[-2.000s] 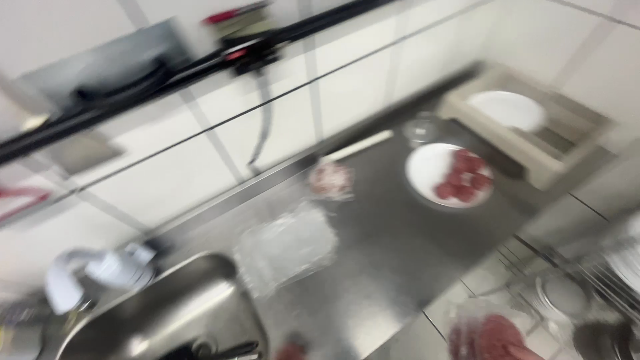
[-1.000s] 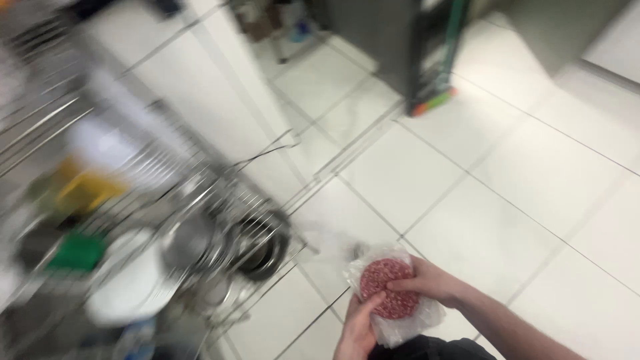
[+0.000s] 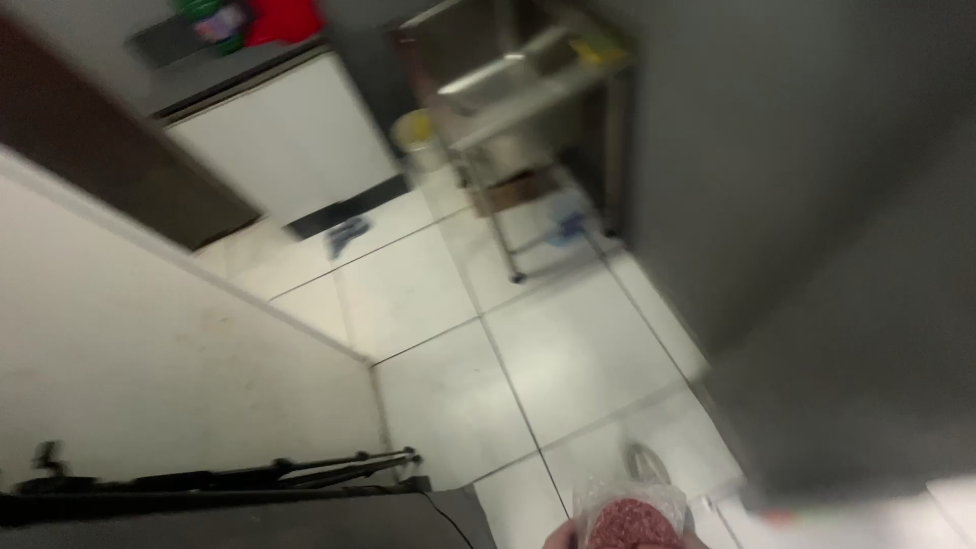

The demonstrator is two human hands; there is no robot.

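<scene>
A round red ground-meat patty (image 3: 634, 524) on clear plastic film (image 3: 663, 496) is at the bottom edge of the view, above the tiled floor. My left hand (image 3: 562, 536) grips it from the left side; only a few fingertips show. My right hand (image 3: 690, 540) is at its right edge, mostly cut off by the frame, with fingers against the patty and film. Part of a shoe (image 3: 646, 463) shows just beyond the film.
A large grey surface (image 3: 823, 252) fills the right. Ahead stands a metal table on legs (image 3: 496, 122) with a bucket (image 3: 418, 133) beside it. A white wall (image 3: 152, 343) and a black folded stand (image 3: 229, 479) are on the left. A blue item (image 3: 347, 235) lies on the floor tiles.
The view has swung from the steel sink counter, past the dish rack, to a passage. The patty and both hands, plainer one second ago, now sit lower and are partly cut off.
</scene>
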